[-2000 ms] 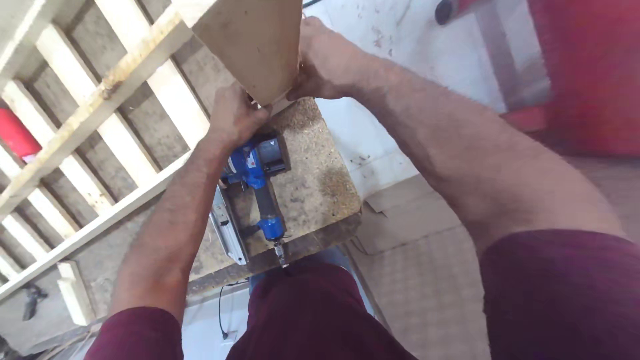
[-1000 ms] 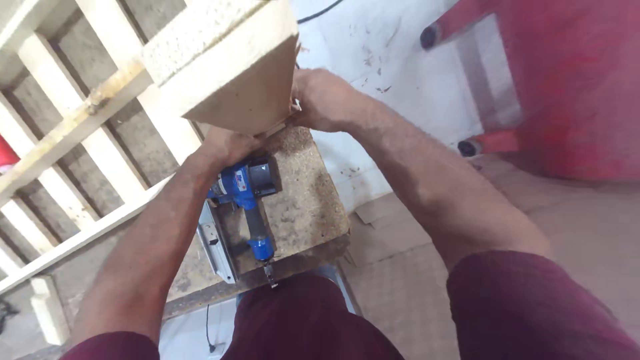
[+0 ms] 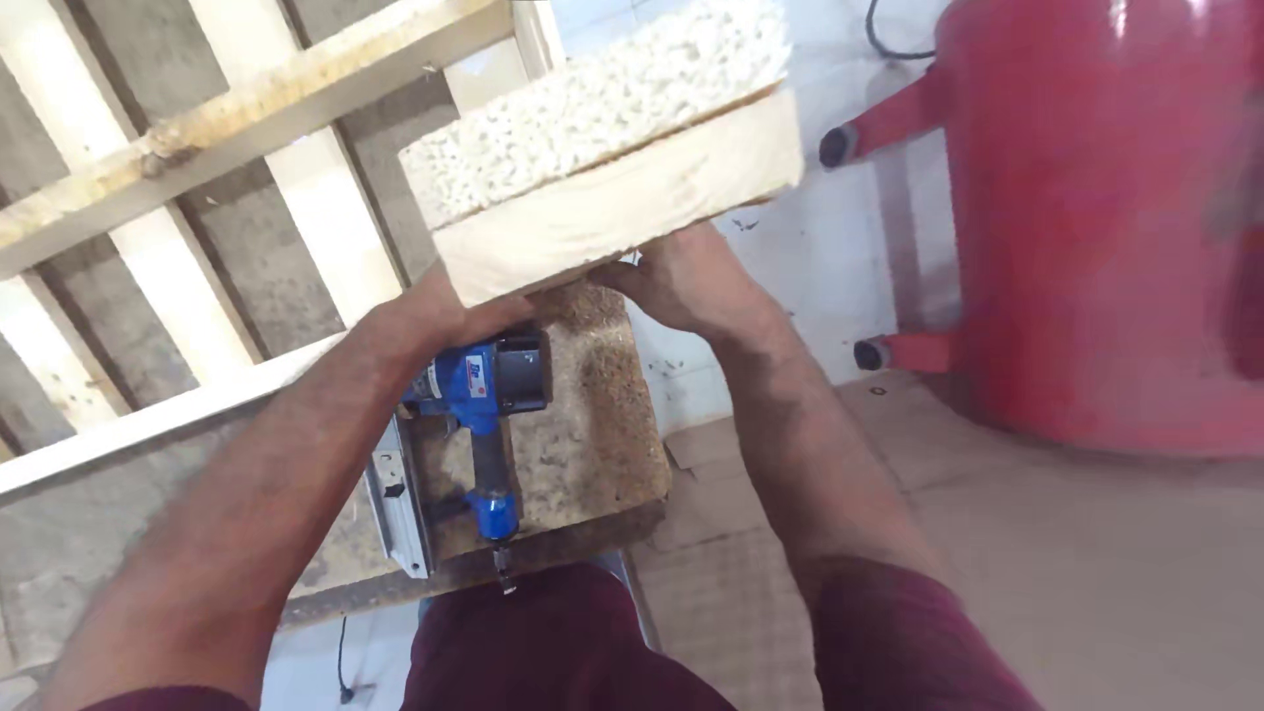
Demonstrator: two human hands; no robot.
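Two stacked wooden boards point(image 3: 622, 197), ends toward me, are held up at the top centre; the upper end is rough and pitted, the lower smooth. My left hand point(image 3: 459, 306) grips them from the left and below, its fingers partly hidden under the wood. At their right underside is my right hand point(image 3: 681, 276), thumb and fingers partly covered by the boards. Below my left hand, a blue pneumatic nail gun point(image 3: 484, 395) with a metal magazine lies on the particle-board workbench point(image 3: 592, 444).
A slatted wooden frame point(image 3: 217, 109) lies across the bench at the left. On the right stands a large red object with legs point(image 3: 1096, 237), close to my right forearm. A black cable with a plug point(image 3: 346, 681) hangs below the bench edge.
The boards in my hands have tilted and swung to the right, so that their ends now face me. Both hands stay on them. The nail gun still lies on the bench.
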